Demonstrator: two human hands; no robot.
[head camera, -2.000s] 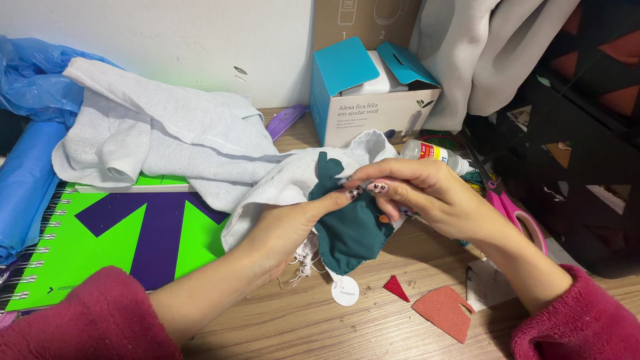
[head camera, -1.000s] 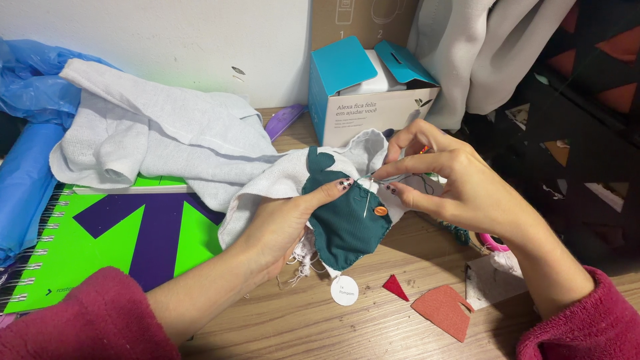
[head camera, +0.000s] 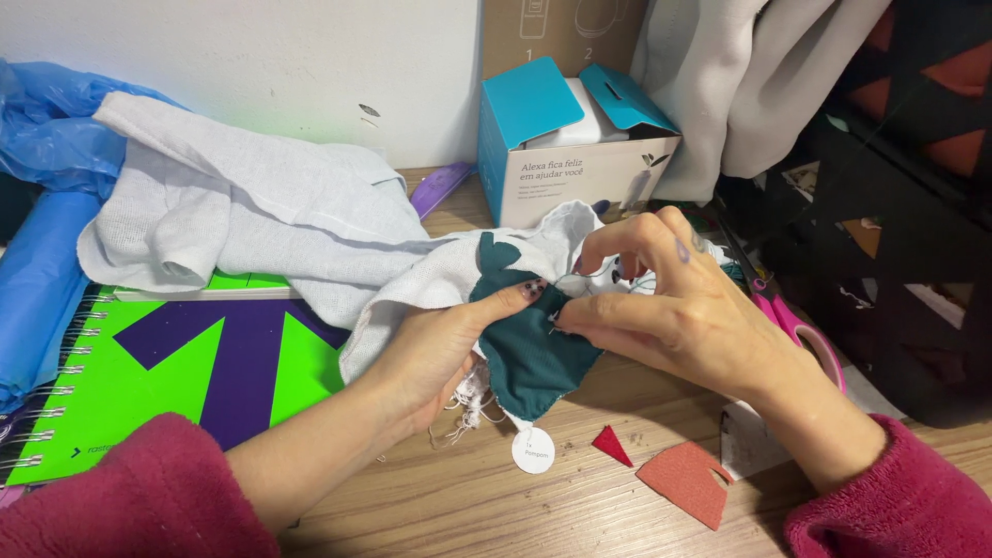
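Observation:
My left hand (head camera: 442, 349) grips a white woven cloth (head camera: 418, 279) from the left, its thumb pressed on the dark green fabric piece (head camera: 535, 356) that lies on the cloth. Over the right edge of that piece is my right hand (head camera: 659, 287), its lower fingers and thumb pinched together at the green fabric beside a bit of white thread. A dark thread (head camera: 593, 273) runs from near my left thumb to the raised fingers of my right hand. No needle can be made out. Frayed white threads (head camera: 471, 399) hang below the cloth.
A green spiral notebook (head camera: 170, 372) lies left, a blue plastic roll (head camera: 46, 287) beyond it. Behind stands an opened box (head camera: 573, 178). Pink scissors (head camera: 814, 341), a red scrap (head camera: 612, 446), an orange scrap (head camera: 686, 480) and a round white tag (head camera: 533, 450) are at the right and front.
My right hand has come down and left over the green piece, covering the orange spot that showed a second ago. My left hand stays on the cloth.

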